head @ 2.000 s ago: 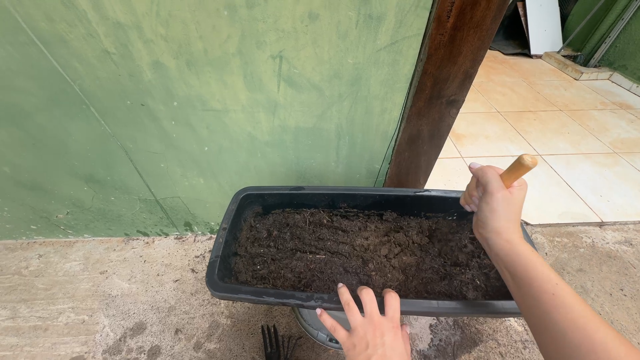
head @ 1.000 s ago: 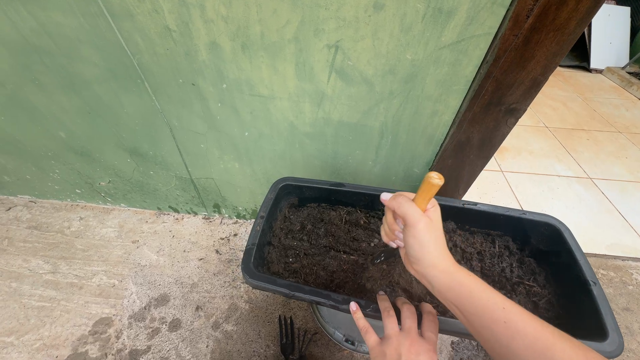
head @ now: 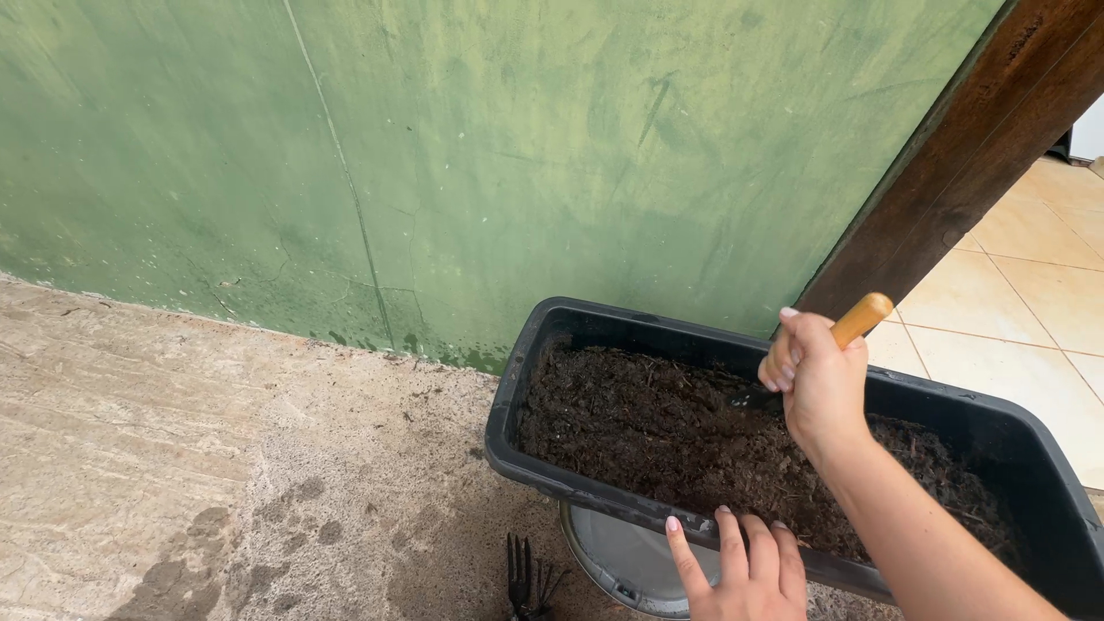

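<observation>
A long black plastic planter box (head: 586,493) holds dark, crumbly soil (head: 638,423). My right hand (head: 815,366) is closed around the wooden handle (head: 862,319) of a hand tool above the box. The tool's dark metal end (head: 752,398) meets the soil near the far wall of the box, and its full shape is hidden. My left hand (head: 746,569) rests spread on the near rim, fingertips over the edge, holding nothing.
Below the planter is a round grey lid or container (head: 630,552). A black hand fork (head: 519,573) lies on the rough concrete (head: 362,483) beside it. Behind stand a green wall (head: 517,172) and a dark wooden post (head: 940,181); pale floor tiles (head: 966,293) lie at right.
My right hand with the tool has moved from the right end of the planter to further left along it. My left hand stays at the near rim. The view has shifted left.
</observation>
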